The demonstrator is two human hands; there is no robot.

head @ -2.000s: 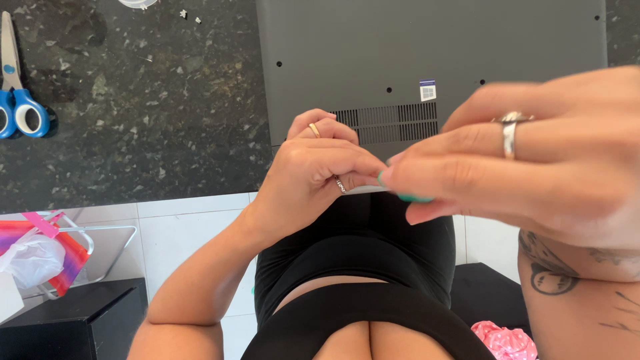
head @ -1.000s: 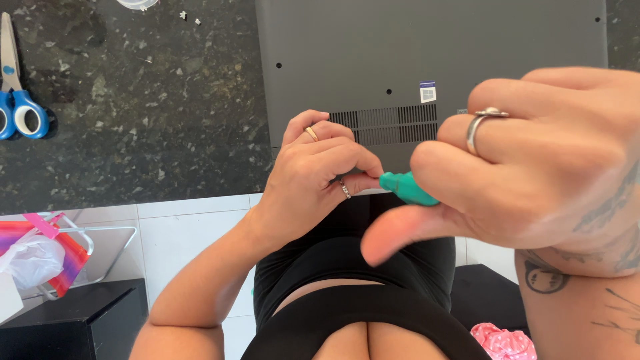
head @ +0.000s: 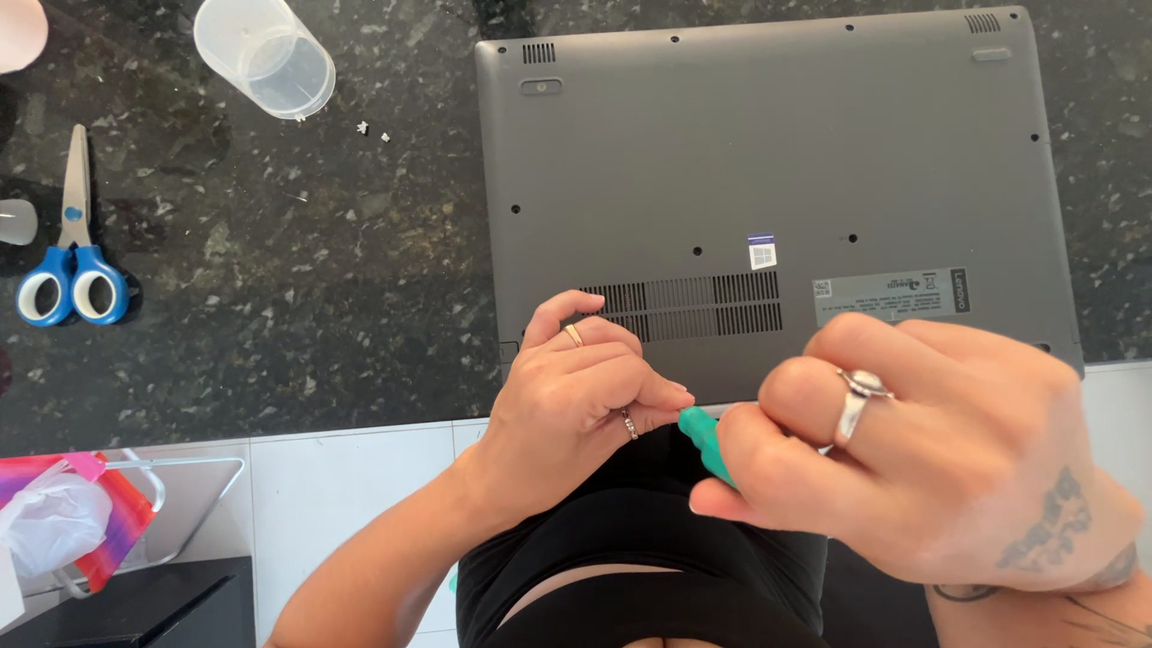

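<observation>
My right hand (head: 909,450) is closed around a green tool or pen-like object (head: 709,443), whose tip points left. At that tip, the thumb and forefinger of my left hand (head: 585,396) are pinched together; whether something small is between them is hidden. Both hands are above the near edge of a grey Lenovo laptop (head: 612,153), which lies bottom side up on the dark speckled countertop (head: 360,270). Its vents, screw holes and stickers show. The left fingertips overlap the vent grille (head: 679,306).
Blue-handled scissors (head: 76,243) lie on the left of the countertop. A clear plastic cup (head: 265,58) lies near the top, with small white bits (head: 363,129) beside it. A plastic bag (head: 56,522) and a black box (head: 135,598) are below the counter's edge.
My right hand has turned, and more of the green object shows than two seconds ago. The left hand keeps its pinch at nearly the same spot. The view now takes in more of the laptop.
</observation>
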